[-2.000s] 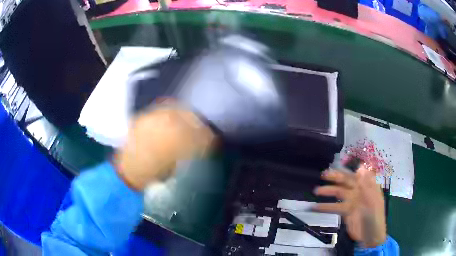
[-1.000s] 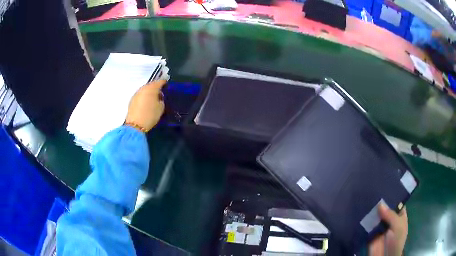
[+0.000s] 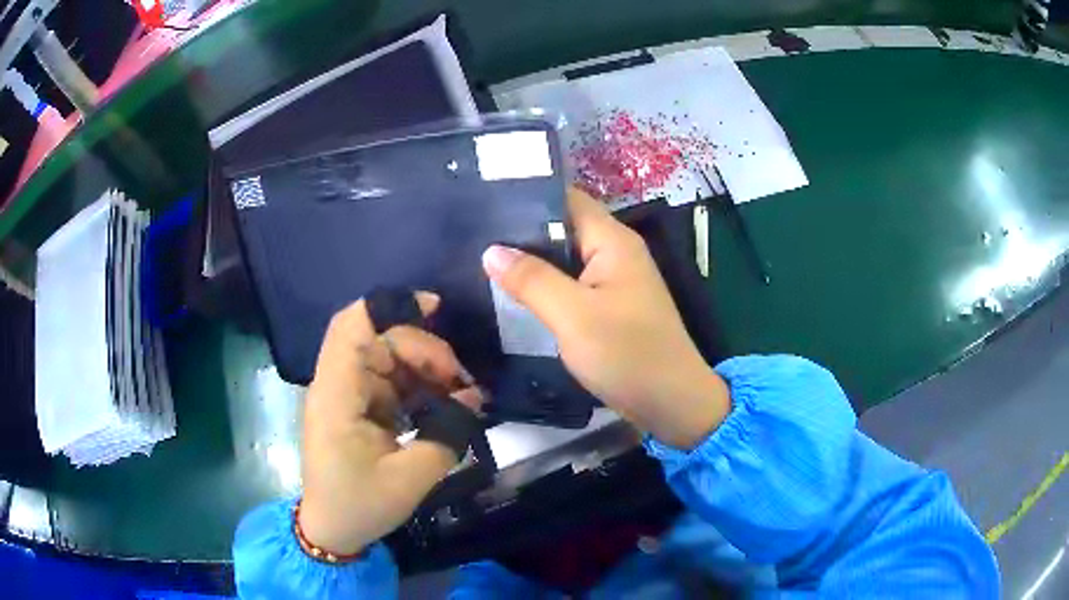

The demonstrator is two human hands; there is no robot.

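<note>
A display assembly, dark backed with white labels, is held over the work tray. My right hand grips its right edge, with the thumb on the back face. My left hand is in front of its lower edge, fingers curled, with dark finger cots; whether it touches the display is unclear. White parts of the open tablet housing show below the display; the rest of the housing is hidden by the display and hands.
A black tray stack with a dark screen on a white sheet stands behind. Left is a stack with white sheets. Small red pieces lie on white paper. Tweezers and a pale pry stick lie right.
The view has turned right. The display has moved from the right to a more level position in front of me. My left hand has left the sheet stack and come to the display's lower edge.
</note>
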